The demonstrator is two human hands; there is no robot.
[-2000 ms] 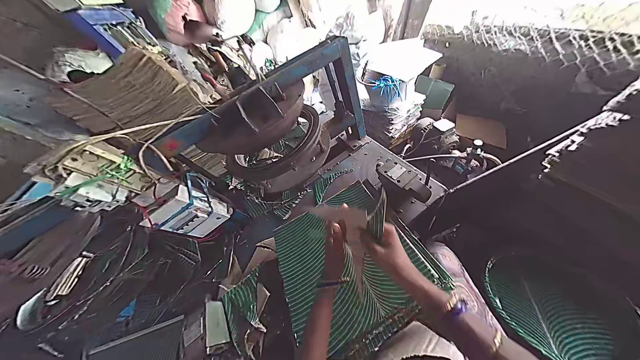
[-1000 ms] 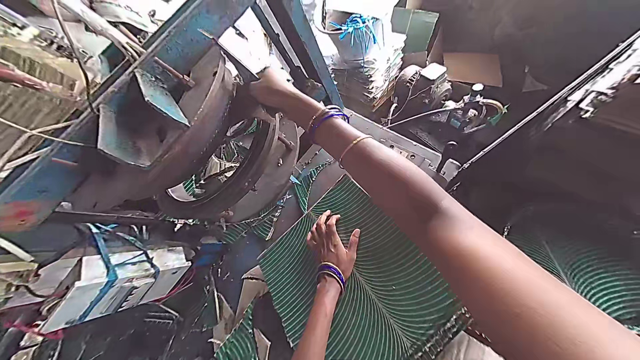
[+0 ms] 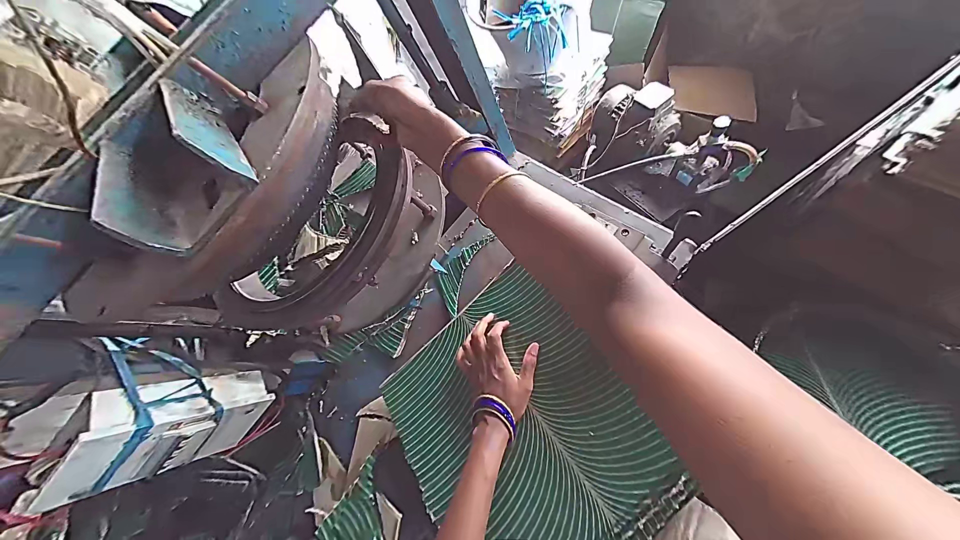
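My left hand (image 3: pixel 495 364) lies with spread fingers on a stack of green leaf-patterned sheets (image 3: pixel 592 420), near its upper left corner. My right arm reaches across to the upper left, and my right hand (image 3: pixel 394 109) is at the top of a round metal die ring (image 3: pixel 375 247) of a press. Its fingers are partly hidden, so whether they grip the ring or something behind it cannot be told. A heavy round metal plate (image 3: pixel 292 180) with a blue bracket stands tilted just left of the ring. Cut green scraps show through the ring's opening.
A blue metal frame post (image 3: pixel 469 67) rises behind my right hand. Bundled sheets (image 3: pixel 544 105) and a motor (image 3: pixel 637 112) are beyond the press bed. At lower left lies a white box (image 3: pixel 165 420) tied with blue strap. More green leaf-patterned material (image 3: pixel 862 405) lies at right.
Two seconds ago both hands were together over the green sheets. My right hand has since moved up to the press ring, while my left hand rests flat on the sheets. The view has moved closer.
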